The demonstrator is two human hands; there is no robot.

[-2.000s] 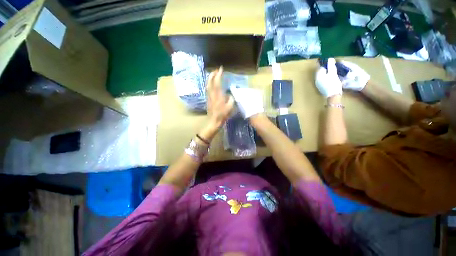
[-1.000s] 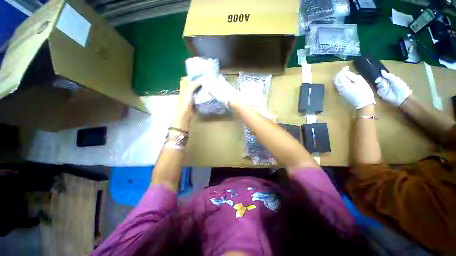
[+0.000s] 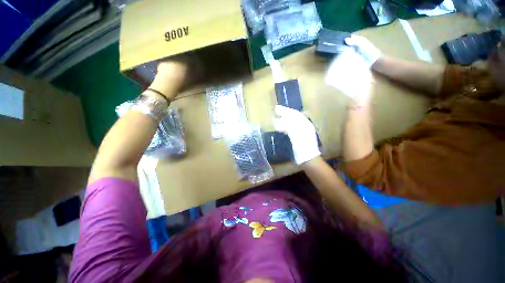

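Observation:
The inner carton [image 3: 185,19] lies on its side, open toward me. My bare left hand [image 3: 176,72] reaches into its opening; the fingers are hidden inside. My gloved right hand [image 3: 299,134] is over the product boxes, fingers apart, with nothing visible in it. One dark product box [image 3: 288,94] lies just above its fingertips. Another dark box [image 3: 276,148] lies beside the glove, partly covered. Two flat bubble bags, an upper one [image 3: 226,109] and a lower one [image 3: 252,155], overlap left of the boxes. A bubble bag bundle [image 3: 170,135] lies beside my left forearm.
Cardboard [image 3: 191,179] covers the work surface. A neighbour's gloved hands [image 3: 357,61] are at the right, one touching a dark box [image 3: 334,42]. Bagged products [image 3: 293,26] lie behind. A large carton [image 3: 47,124] stands at the left. A blue stool [image 3: 158,232] is below the edge.
My left hand has moved from the bubble bag bundle into the inner carton. My right hand has left the bundle and moved right to the product boxes. The view has shifted and tilted.

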